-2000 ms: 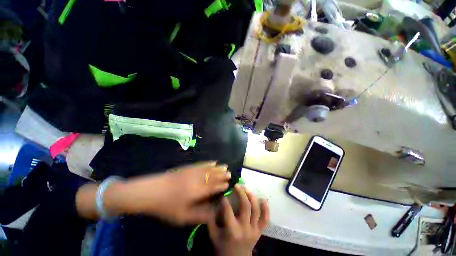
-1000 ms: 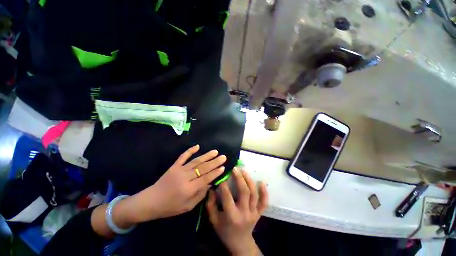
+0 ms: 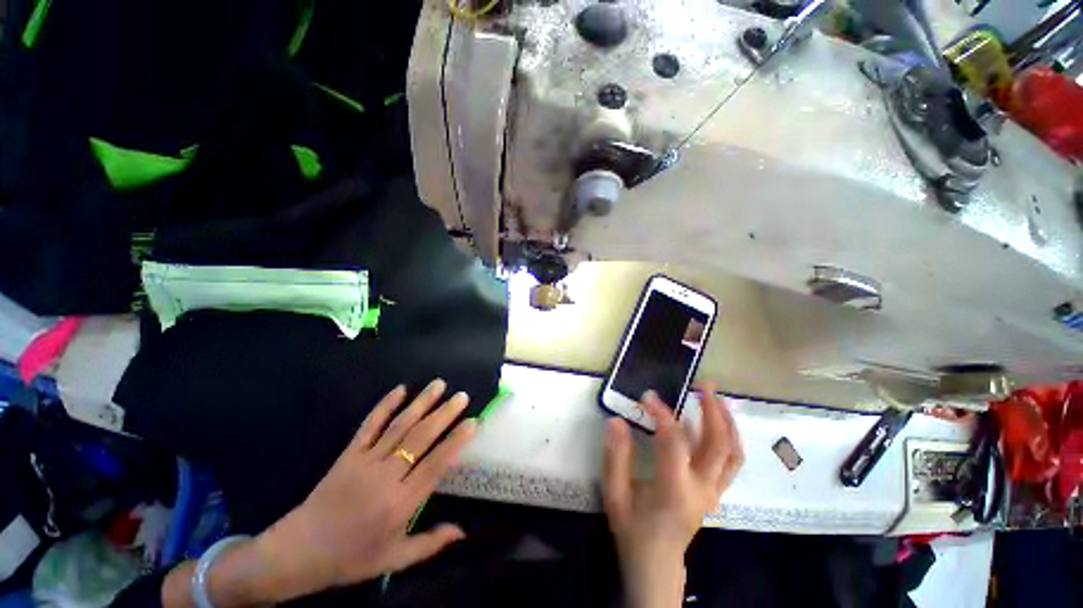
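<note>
A black garment panel (image 3: 261, 380) lies left of the needle area, with a pale green strip (image 3: 255, 295) flat on it and a neon green edge (image 3: 492, 404) near the machine bed. My left hand (image 3: 362, 493) lies on the panel, palm down, fingers spread, with a ring on one finger. My right hand (image 3: 667, 481) is at the lower end of a smartphone (image 3: 656, 344); a fingertip is over the phone's bottom edge near its button. The phone lies flat on the machine bed, screen mostly dark with a small picture. The hand does not grip it.
The sewing machine head (image 3: 736, 178) spans the upper right, its presser foot area (image 3: 546, 267) lit. Black snips (image 3: 875, 448) and a small brown plate (image 3: 787, 453) lie right of the phone. Red cloth (image 3: 1039, 439) is at far right. Black cloth with green patches (image 3: 143, 164) fills the upper left.
My right hand has left the panel's edge and moved right to the phone. My left hand stays on the panel, fingers more spread. The view has shifted right.
</note>
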